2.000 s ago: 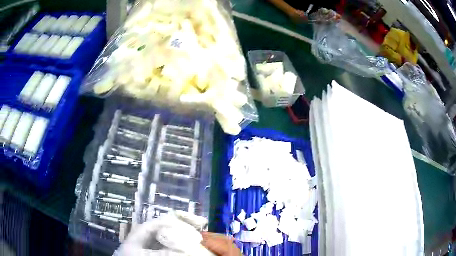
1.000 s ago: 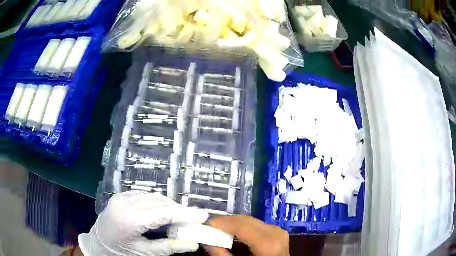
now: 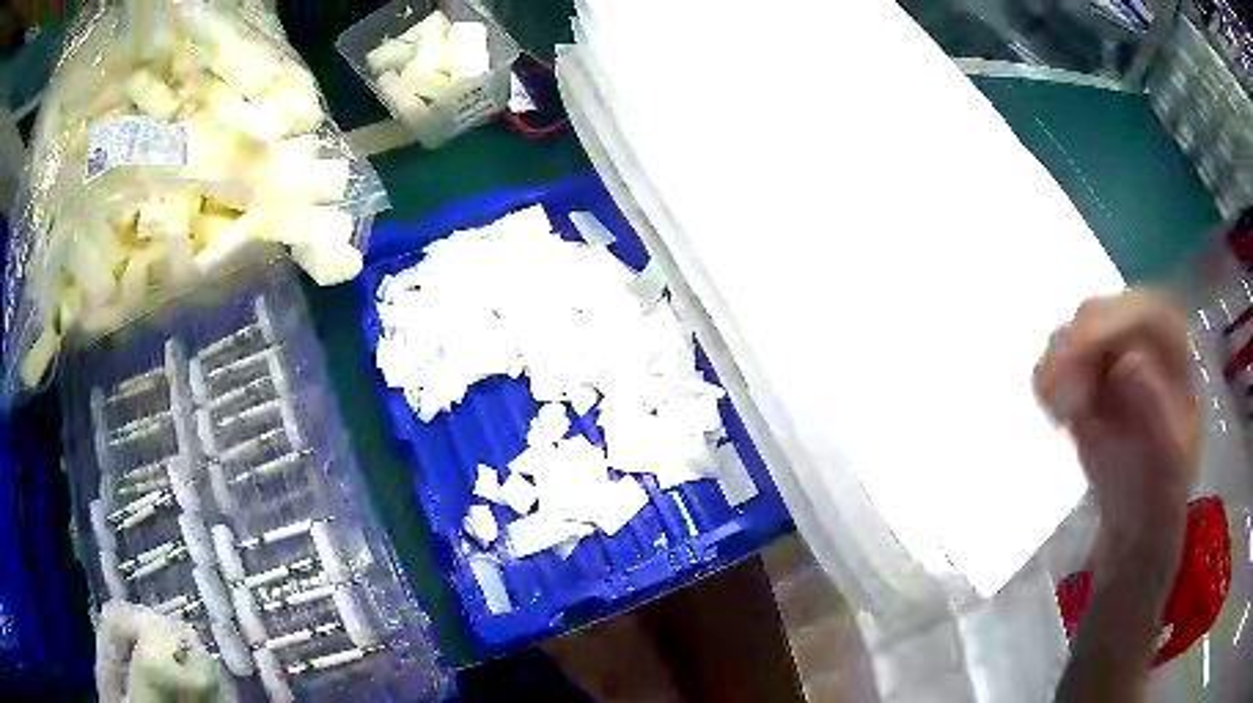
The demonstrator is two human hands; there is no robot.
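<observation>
My left hand (image 3: 154,662), in a white glove, is at the bottom left over the near end of the clear blister tray (image 3: 330,474). It is cut off by the lower edge, and whether it holds anything is unclear. Rod parts (image 3: 282,530) lie in two columns in this tray, with white padded strips at their ends. My right hand (image 3: 1120,368), bare and blurred, is raised at the far right by the edge of the stacked white sheets (image 3: 879,261). Its fingers are curled; no held thing can be made out. Flat white pieces (image 3: 515,302) lie heaped in the blue tray (image 3: 543,611).
A clear plastic bag of cream pieces (image 3: 206,206) lies behind the blister tray. A small clear tub (image 3: 437,85) with cream pieces stands behind the blue tray. A red stool (image 3: 1198,577) shows at the lower right. Blue trays are cut off at the left edge.
The view has swung right, so the trays sit further left. My hands, earlier together around a white housing, are now far apart, the right one out to the right. The housing is no longer visible.
</observation>
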